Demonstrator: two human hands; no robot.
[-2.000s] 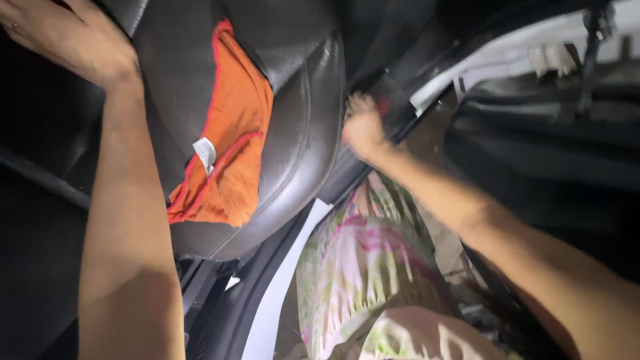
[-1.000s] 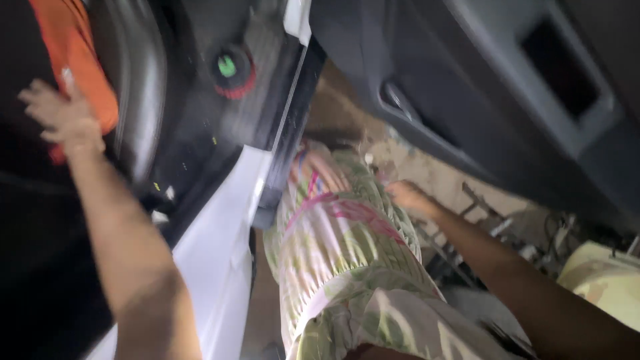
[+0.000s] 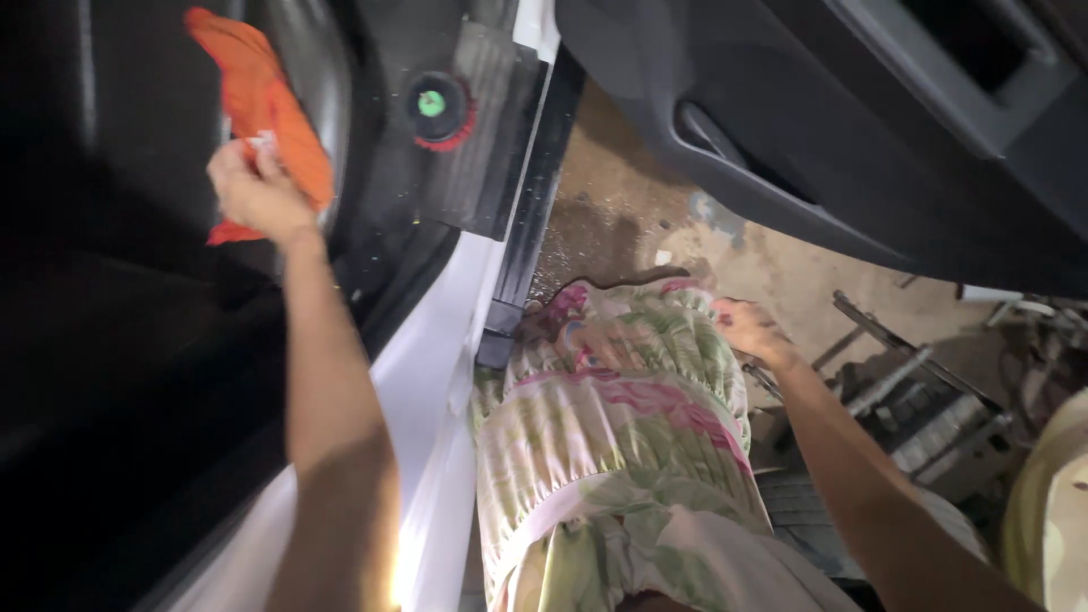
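Note:
An orange cloth (image 3: 285, 110) with a red edge and a white tag lies on the black car seat (image 3: 327, 76). My left hand (image 3: 259, 191) is on the cloth, its thumb and fingers pinching it near the tag. At the right, my right hand (image 3: 752, 330) touches the side of the floral dress (image 3: 629, 408), fingers bent; whether it grips the fabric is unclear. A round brush (image 3: 440, 110) with red bristles and a green centre rests on the car floor beside the door sill, between the seat and the open door.
The open car door (image 3: 790, 153) spans the upper right. A white body edge and the black door sill (image 3: 484, 144) run along the left of the dress. Metal frames (image 3: 918, 365) and a yellowish rounded object (image 3: 1050, 501) stand on the ground at the lower right.
My left hand has come onto the cloth and closed on it, after being spread open. My right hand has moved from near the seat's side to the dress. The view has shifted toward the door.

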